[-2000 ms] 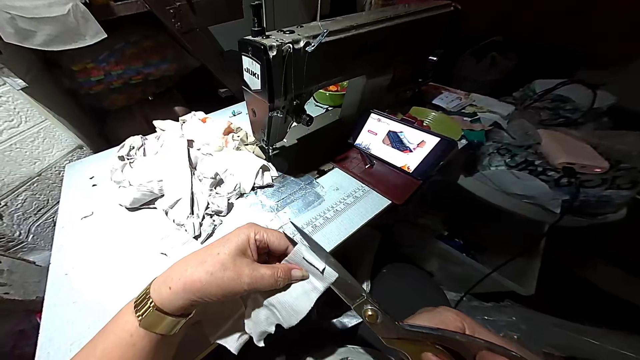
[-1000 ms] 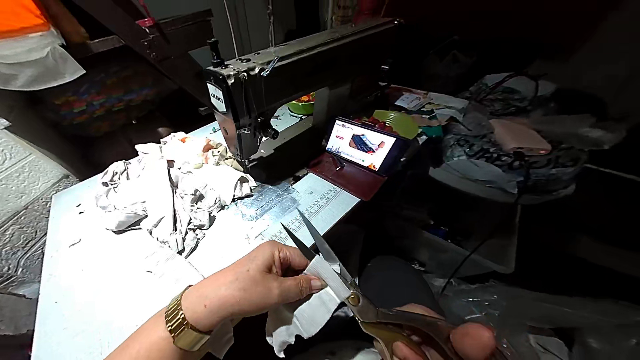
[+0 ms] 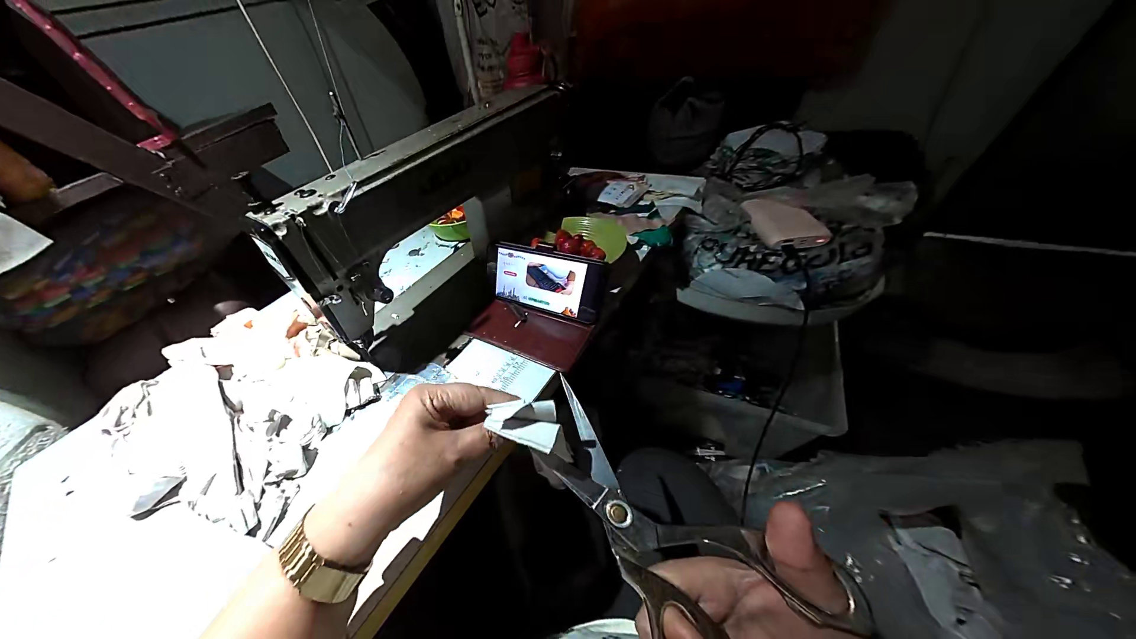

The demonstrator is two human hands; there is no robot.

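My left hand [image 3: 435,435], with a gold watch [image 3: 319,564] on its wrist, pinches a folded piece of white fabric [image 3: 528,428] between thumb and fingers. My right hand [image 3: 737,586] has its fingers through the handles of large metal scissors [image 3: 618,513]. The blades are spread apart, pointing up and left, just right of the fabric. A heap of white cloth pieces [image 3: 240,408] lies on the white sewing table [image 3: 115,568] left of my left hand, beside the needle end of an industrial sewing machine [image 3: 408,195].
A phone [image 3: 546,282] in a dark red case leans near the machine, with a green bowl [image 3: 599,235] of red items behind it. Stuffed bags [image 3: 781,266] stand at the right, a black cable [image 3: 781,390] hanging down from them. Plastic sheeting [image 3: 1003,532] lies lower right.
The scissors, whose blades were at the fabric a second ago, are now apart from it, to its right. The fabric piece is now folded up in my left fingers. The view has shifted.
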